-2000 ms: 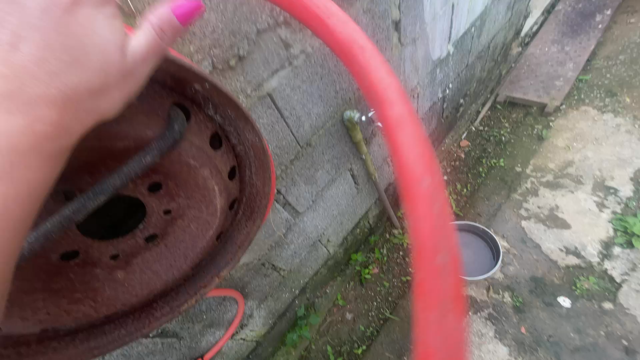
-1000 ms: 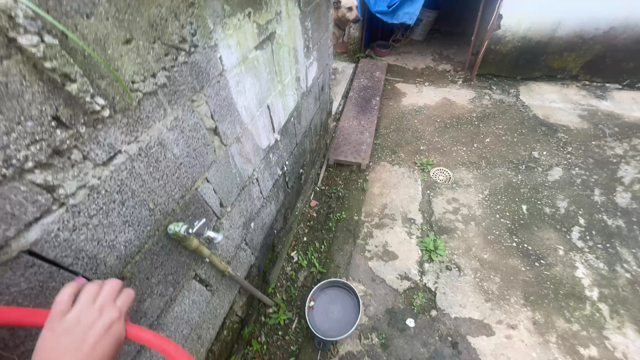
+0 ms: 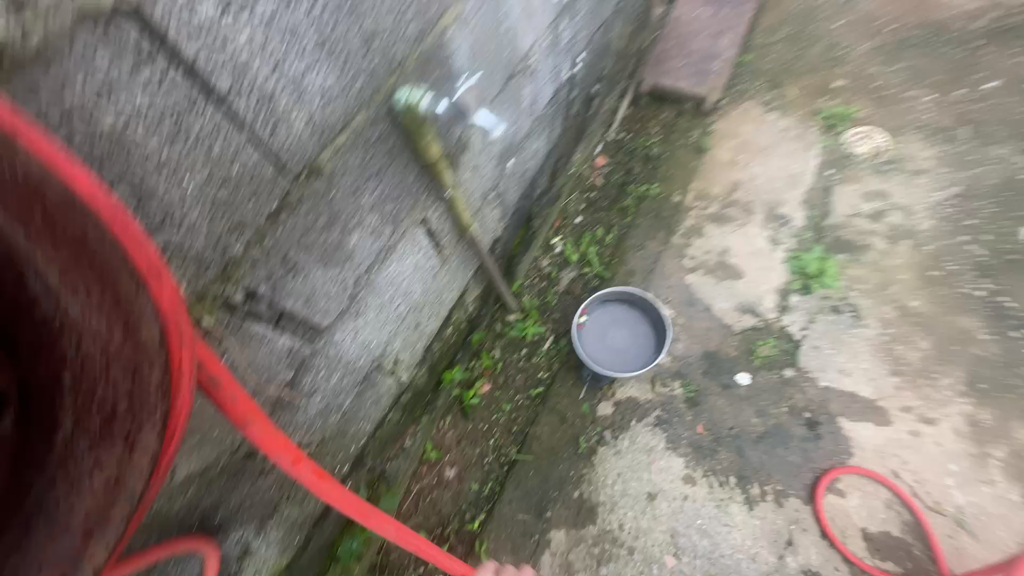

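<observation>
At the bottom edge, only the fingertips of one hand (image 3: 506, 569) show, against a red hose (image 3: 320, 485); which hand it is, I cannot tell, and the rest is out of frame. From there the hose runs up and left to a dark reddish-brown wheel rim (image 3: 76, 264) at the left edge, where red hose lies around it. Another loop of red hose (image 3: 886, 498) lies on the ground at the lower right. A tap (image 3: 448, 110) on a pipe (image 3: 456, 204) stands by the block wall, blurred. Beyond the hose, a round grey pan (image 3: 622, 334) sits on the ground.
The concrete block wall (image 3: 320, 224) fills the left side. A weedy dirt strip (image 3: 512, 408) runs along its foot. A flat board (image 3: 700, 48) lies at the top, and a round drain cover (image 3: 866, 142) is set in the worn concrete on the right.
The view has swung down and left since one second ago. A hand then gripped the red hose at the lower left; now fingertips are at the bottom edge, and the rim shows at the left.
</observation>
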